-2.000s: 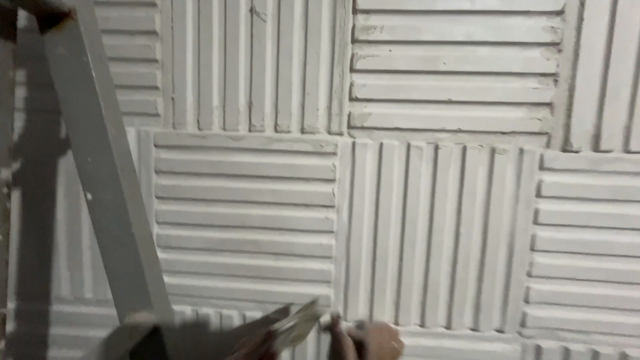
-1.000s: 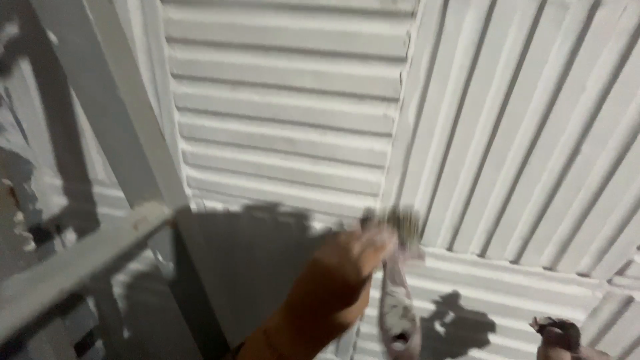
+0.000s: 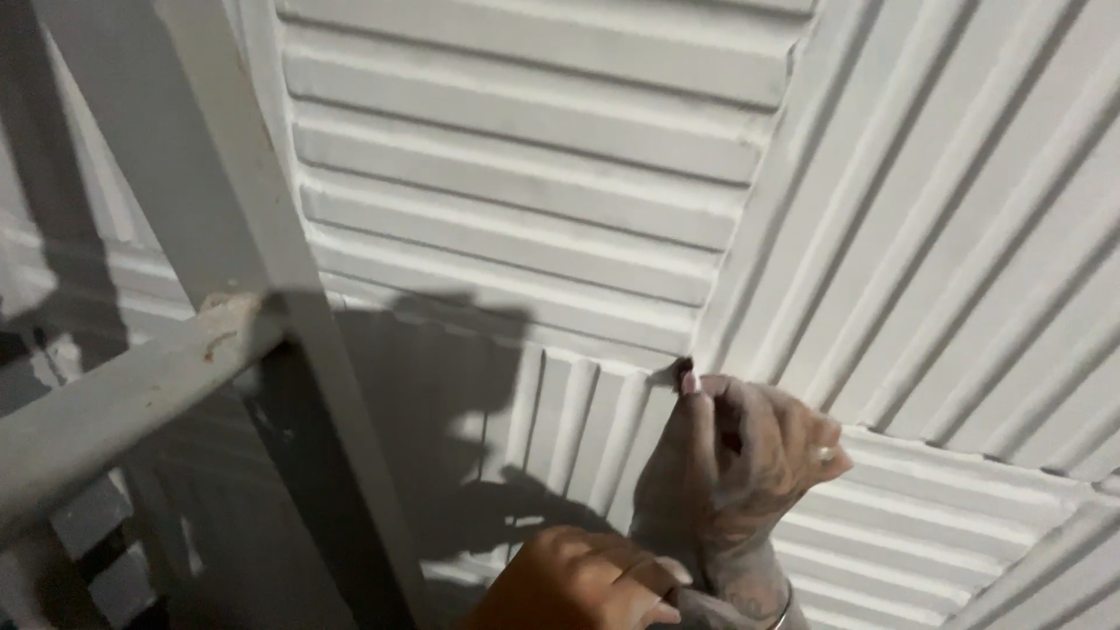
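My right hand is raised against the white ribbed wall panels, with a metal band at its wrist. Its thumb and fingertips pinch a small dark piece at the joint where several panels meet. Below and to the left, at the bottom edge, my left hand is curled and blurred, close to the right wrist. Something greyish shows by its fingers, but whether it is held cannot be made out.
A grey metal upright leans across the left side, in front of the panels. A worn metal crossbar meets it at lower left. Dark shadows of the hands fall on the panels between the upright and the right hand.
My right hand has moved from the lower right corner up to the panel joint. My left hand, which held a brush at that joint one second ago, has dropped to the bottom edge.
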